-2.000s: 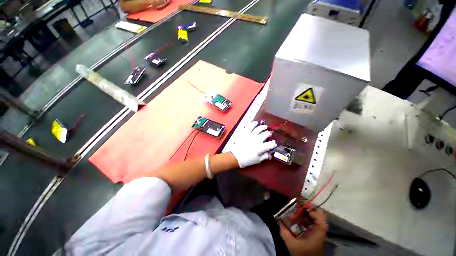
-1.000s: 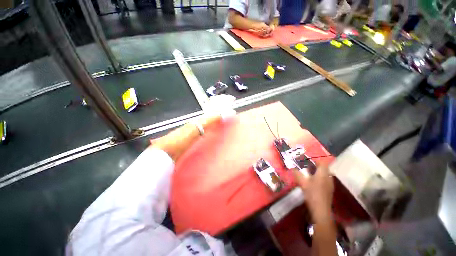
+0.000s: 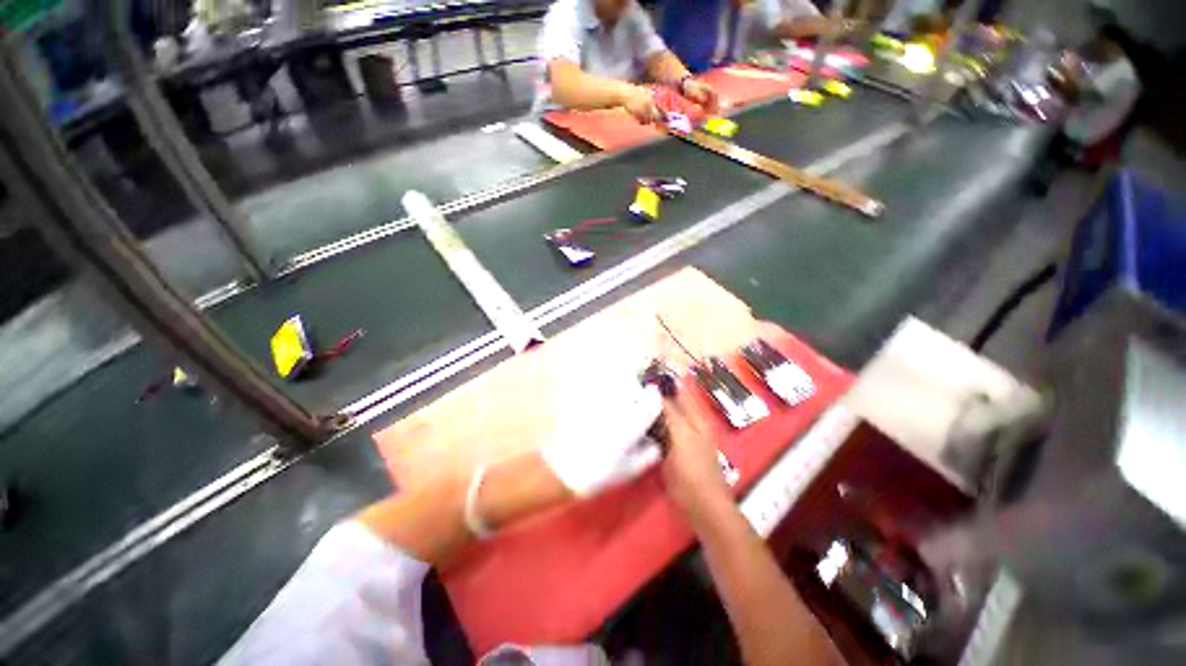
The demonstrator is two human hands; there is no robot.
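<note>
My left hand [image 3: 605, 423], in a white glove, and my bare right hand [image 3: 685, 436] meet over the red mat [image 3: 533, 572]. They hold a small dark wired module [image 3: 661, 383] between them, mostly hidden by the fingers and blurred. Two modules lie side by side on the mat to the right, one [image 3: 730, 393] nearer my right hand and one [image 3: 780, 372] farther right. Part of another module [image 3: 726, 468] shows beside my right wrist. A silver and dark module [image 3: 871, 586] sits on the dark red fixture plate [image 3: 832, 501].
The green belt [image 3: 377, 293] carries a pale divider bar [image 3: 471, 269], a brown bar [image 3: 780, 171], a wired module [image 3: 570, 249] and yellow-wrapped parts [image 3: 291, 347]. Metal posts [image 3: 169, 286] stand left. A grey-white box [image 3: 930, 390] is right. A person [image 3: 605, 65] works across the belt.
My left hand has come back from the belt edge to the middle of the mat. My right hand has moved left from the mat's modules to meet it. One fewer module lies beside the divider bar.
</note>
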